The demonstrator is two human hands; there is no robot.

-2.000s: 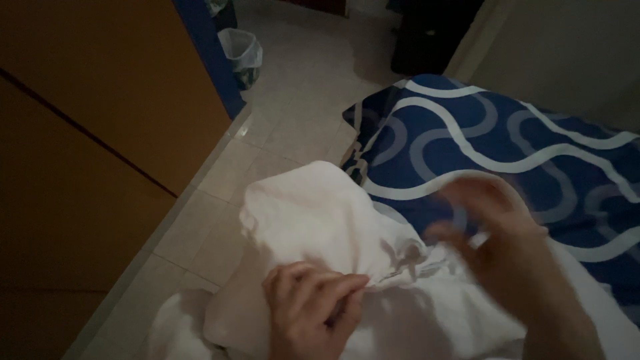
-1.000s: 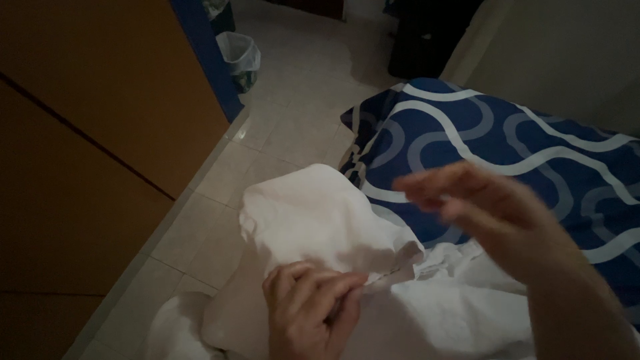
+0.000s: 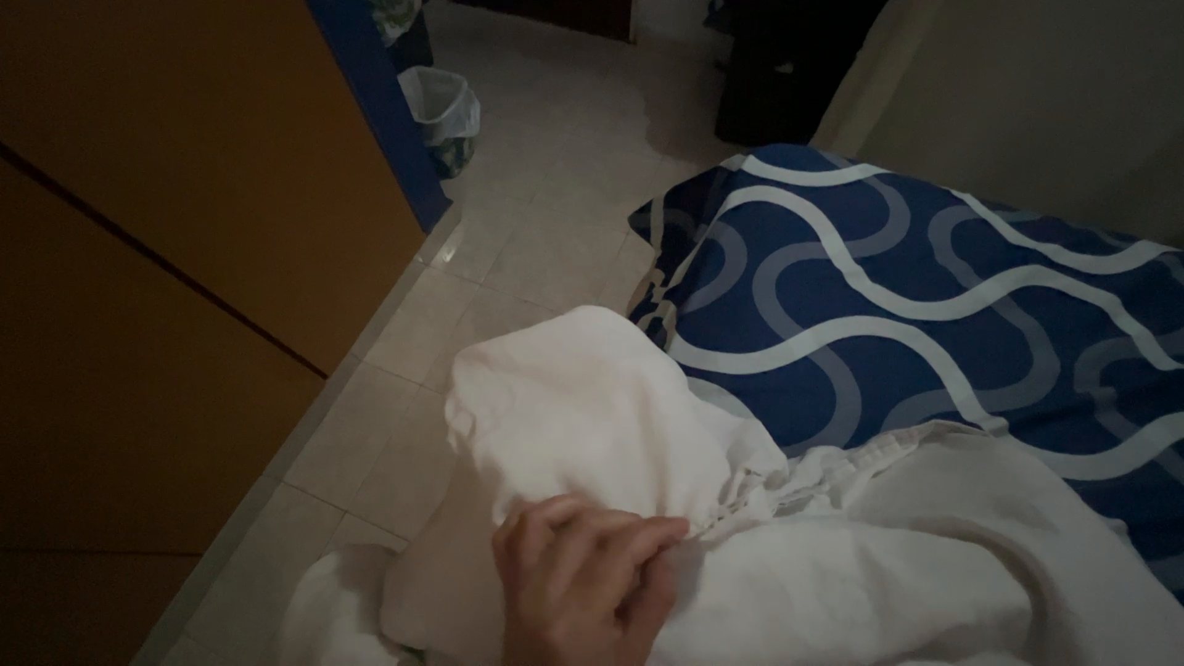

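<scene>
White cloth (image 3: 592, 398) with a gathered, frilled seam lies bunched across the lower middle of the head view, partly over a blue patterned bed cover (image 3: 888, 305). My left hand (image 3: 587, 583) is at the bottom centre, its fingers curled and its thumb and fingertip pinching the cloth at the near end of the seam. From there the gathered edge runs up and to the right over the bed cover. More of the cloth spreads to the lower right. My right hand is out of the frame.
An orange-brown wooden wardrobe (image 3: 185, 185) stands on the left, with a blue edge panel. Beyond it, a bin with a white liner (image 3: 442, 106) stands on the tiled floor (image 3: 536, 213). A dark object (image 3: 777, 74) is at the top, beside a pale wall (image 3: 1036, 111).
My right hand, raised above the cloth and bed cover in both earlier frames, has left the view. The left hand has kept its place on the cloth.
</scene>
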